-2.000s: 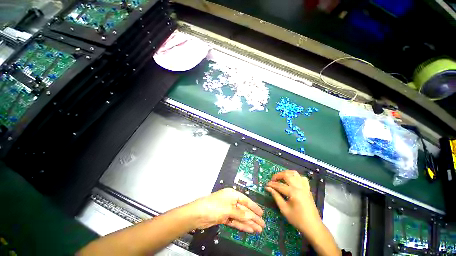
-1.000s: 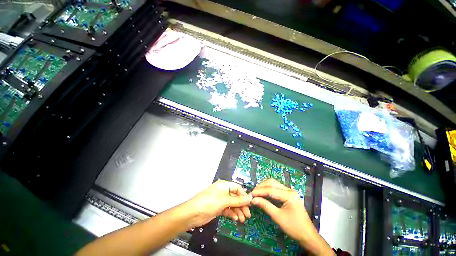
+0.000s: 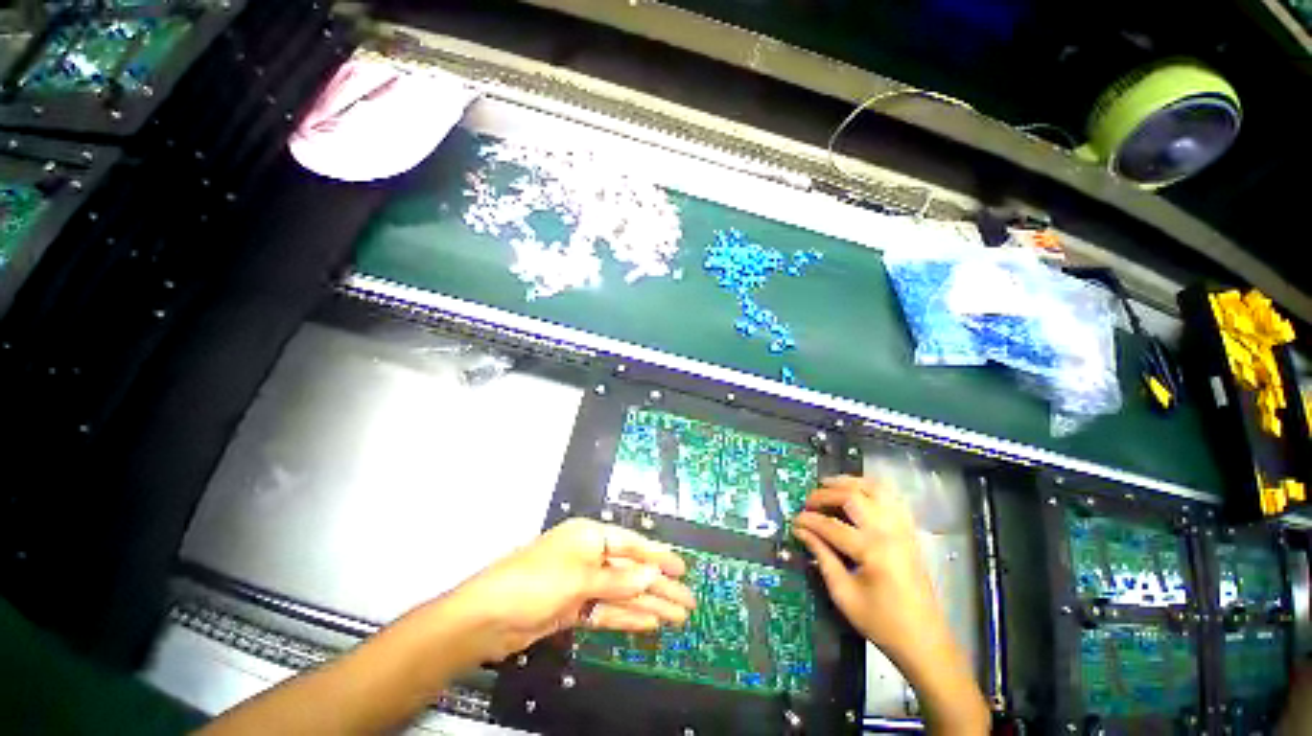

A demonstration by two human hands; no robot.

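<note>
Two green circuit boards, an upper one [image 3: 705, 467] and a lower one [image 3: 720, 626], sit in a black carrier frame [image 3: 580, 453] in front of me. My left hand [image 3: 597, 578] is palm up with curled fingers over the left part of the lower board; whether small parts lie in it cannot be told. My right hand [image 3: 878, 554] has its thumb and fingertips close together at the right edge of the upper board; anything between them is too small to tell.
Behind the rail lie a whitish component pile [image 3: 576, 216], blue components [image 3: 745, 266] and a plastic bag of blue components [image 3: 993, 309]. A pink-white cloth [image 3: 377, 122] is at upper left beside stacked pallets [image 3: 173, 288]. Yellow components [image 3: 1255, 345] and another pallet [image 3: 1194, 575] are at right.
My hands were together at the fingertips a second ago and are now apart. My right hand has moved right, to the upper board's edge. The view has shifted right.
</note>
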